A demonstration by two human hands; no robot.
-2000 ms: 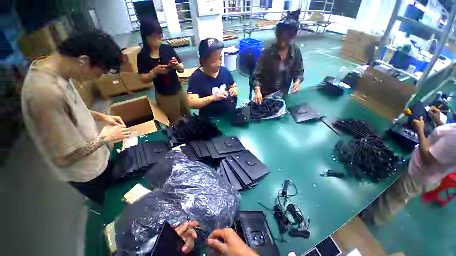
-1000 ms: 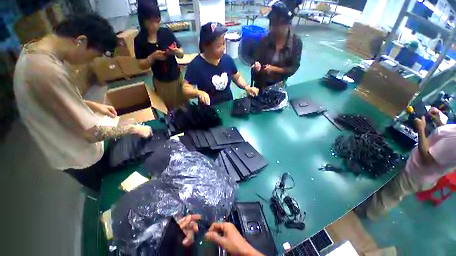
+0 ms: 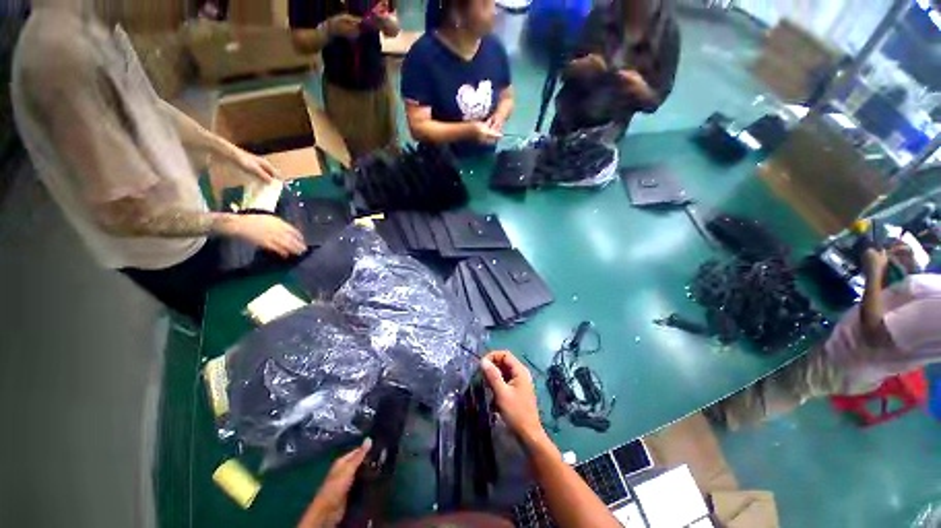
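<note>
My left hand [image 3: 343,483] is at the bottom, its thumb and fingers on the near left edge of a black panel [image 3: 388,428], tilted and seen nearly edge-on. My right hand [image 3: 510,390] is raised to the right of it, thumb and forefinger pinched on a thin dark wire lead [image 3: 471,353] that shows against the bag. Where the lead's other end goes is unclear. More black panels [image 3: 477,446] lie below my right hand, partly covered by the forearm. The large clear plastic bag [image 3: 397,315] with black contents lies just beyond both hands.
Fanned panel stacks [image 3: 499,289] lie beyond the bag. Black cables [image 3: 578,387] lie to the right, a larger cable heap [image 3: 753,299] farther off. Gridded panels [image 3: 602,483] and a white sheet [image 3: 671,499] are at the near edge. A yellow block [image 3: 236,483] is left. Several co-workers surround the bench.
The view has tilted down. My right hand has moved up and away from my left, now pinching a lead. The left co-worker's hands have shifted over the panels.
</note>
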